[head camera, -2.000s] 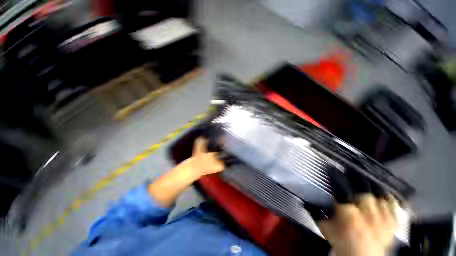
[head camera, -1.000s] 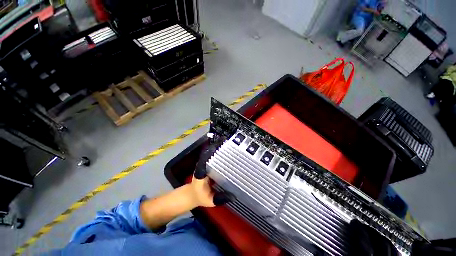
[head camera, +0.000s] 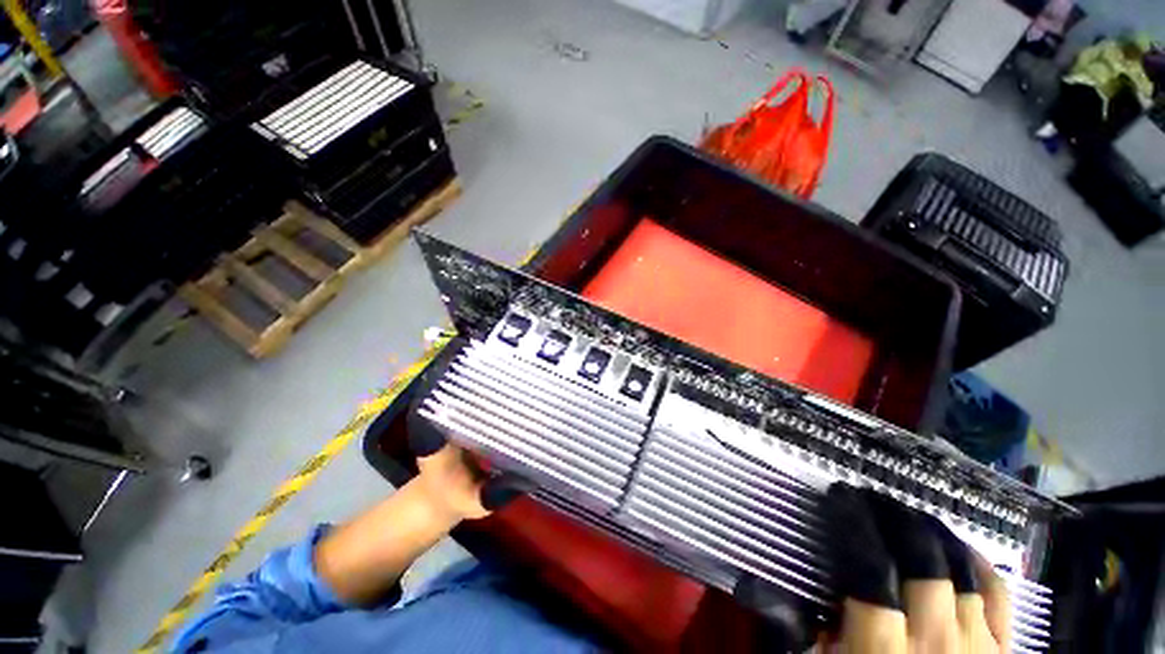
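A long black circuit board (head camera: 767, 406) with silver finned heat sinks (head camera: 549, 422) is held above a large black tote (head camera: 939, 300), tilted down toward the right. My left hand (head camera: 450, 483), with black finger covers, grips its left end; some fingers are hidden behind the heat sink. My right hand (head camera: 913, 588), also with black finger covers, grips the right part, fingers over the heat sink fins. The tote has a red bottom (head camera: 741, 313).
A red plastic bag (head camera: 790, 138) stands behind the tote. A stack of black ribbed trays (head camera: 977, 230) is at its right. At the left, black bins (head camera: 371, 166) stand on a wooden pallet (head camera: 284, 275). A yellow-black floor line (head camera: 288, 498) runs at the left.
The blur has cleared. The board, both hands and the tote now appear further left in the view. More fingers of my right hand show on the heat sink.
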